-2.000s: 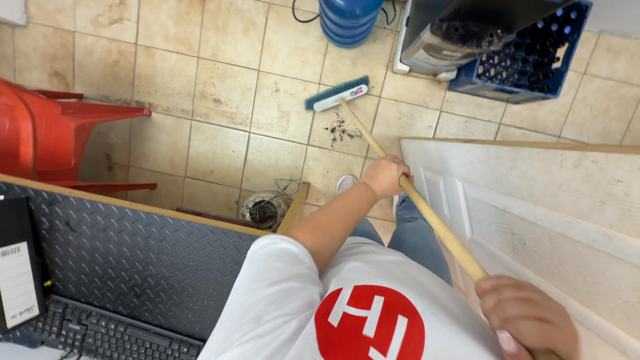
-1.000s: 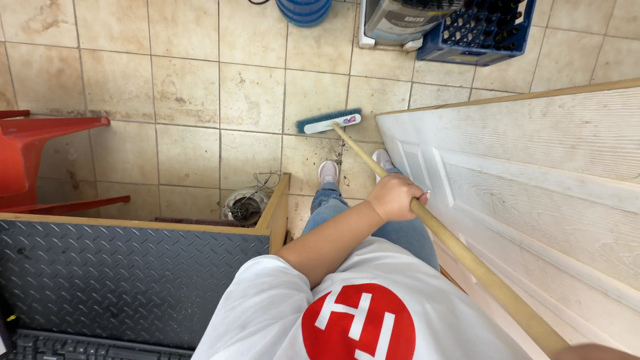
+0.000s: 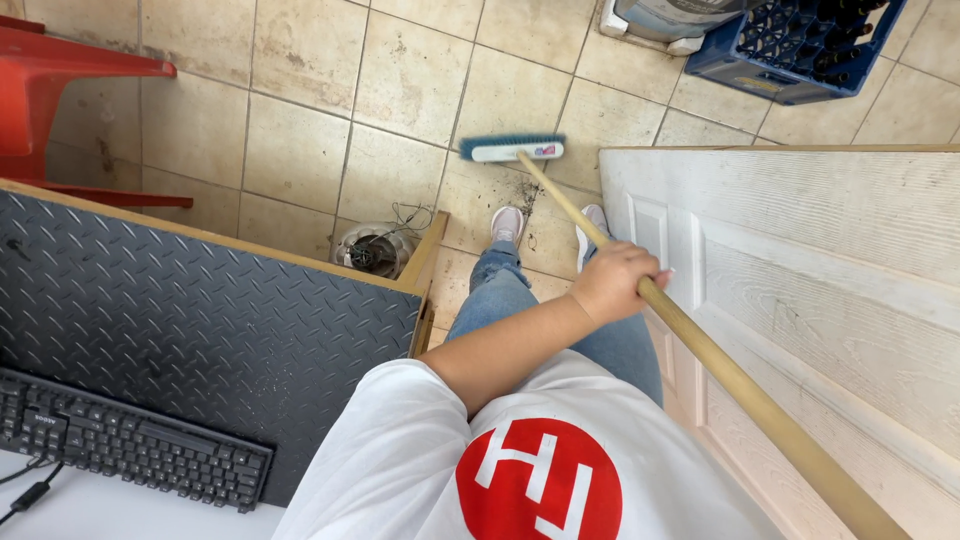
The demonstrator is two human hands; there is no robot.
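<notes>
My left hand [image 3: 616, 282] is closed around the middle of a wooden broom handle [image 3: 757, 390], which runs from the lower right corner up to the broom head. That broom head [image 3: 517, 148], white with blue bristles, rests on the tiled floor [image 3: 405, 82] beyond my feet. Loose dark dirt [image 3: 525, 191] lies between the bristles and my shoes. My right hand is outside the frame.
A white panelled door [image 3: 810, 217] stands close on my right. To the left are a table with a black diamond-plate top [image 3: 187, 300], a keyboard [image 3: 135, 442], a red plastic chair [image 3: 67, 67] and a pot holding wires [image 3: 375, 251]. A blue bottle crate [image 3: 787, 82] stands upper right.
My right hand, on the handle's upper end two seconds ago, has passed out of view. The broom head has come nearer my feet since then. My left hand keeps its hold.
</notes>
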